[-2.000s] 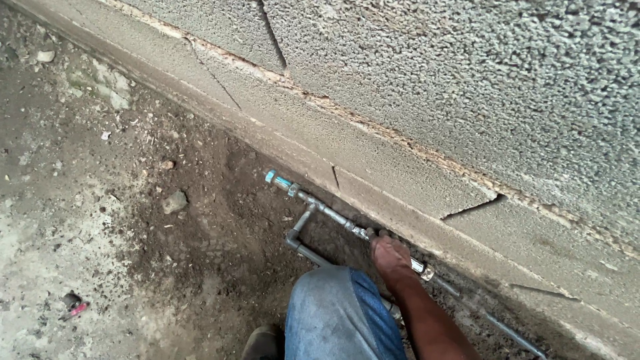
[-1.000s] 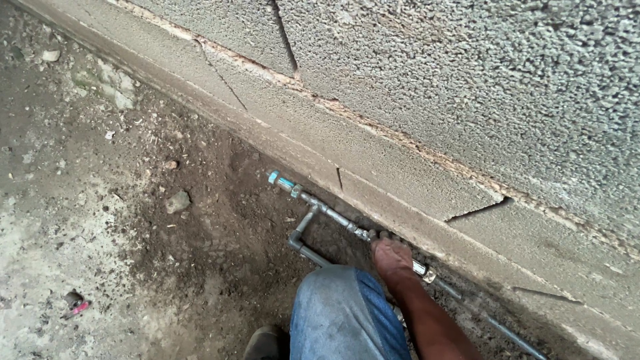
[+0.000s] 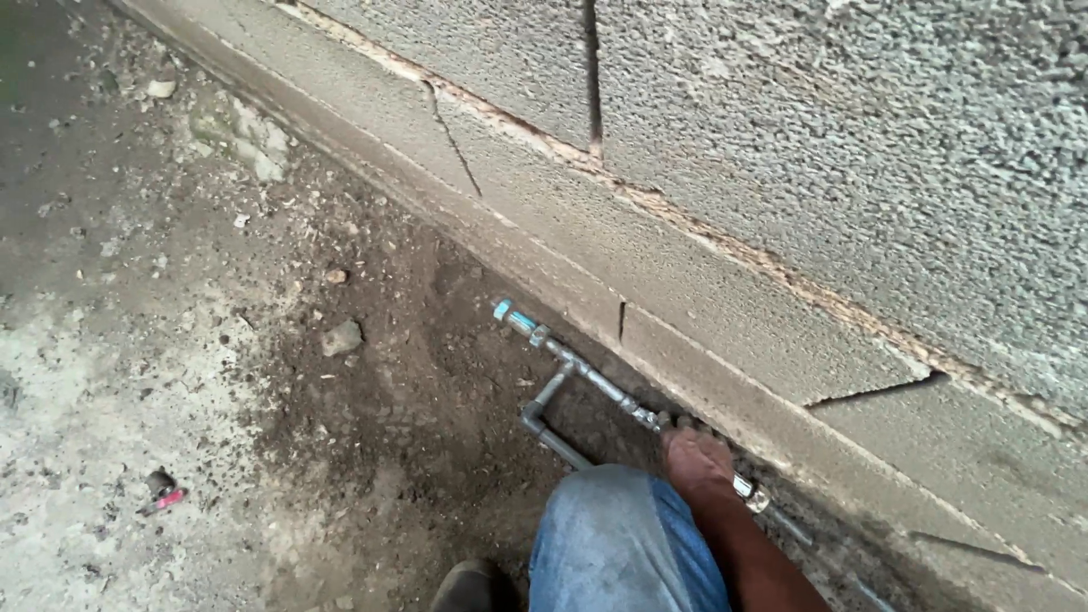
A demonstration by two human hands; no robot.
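Note:
My right hand point(image 3: 699, 455) is closed around the grey pipe assembly, low beside the block wall, with the fingers on its far side. A shiny metal fitting point(image 3: 751, 493) shows just below the hand. Up and to the left, the grey pipe point(image 3: 605, 384) runs to a blue-ended fitting point(image 3: 520, 321). A branch with a grey elbow point(image 3: 533, 415) leaves this pipe and passes behind my jeans-covered knee point(image 3: 625, 544). The part under my palm is hidden. My left hand is out of view.
The concrete block wall point(image 3: 765, 178) rises along the right, with its ledge close to the pipe. On the dirt ground lie a stone point(image 3: 342, 338) and a small pink object point(image 3: 170, 499). My shoe point(image 3: 476, 586) is at the bottom edge.

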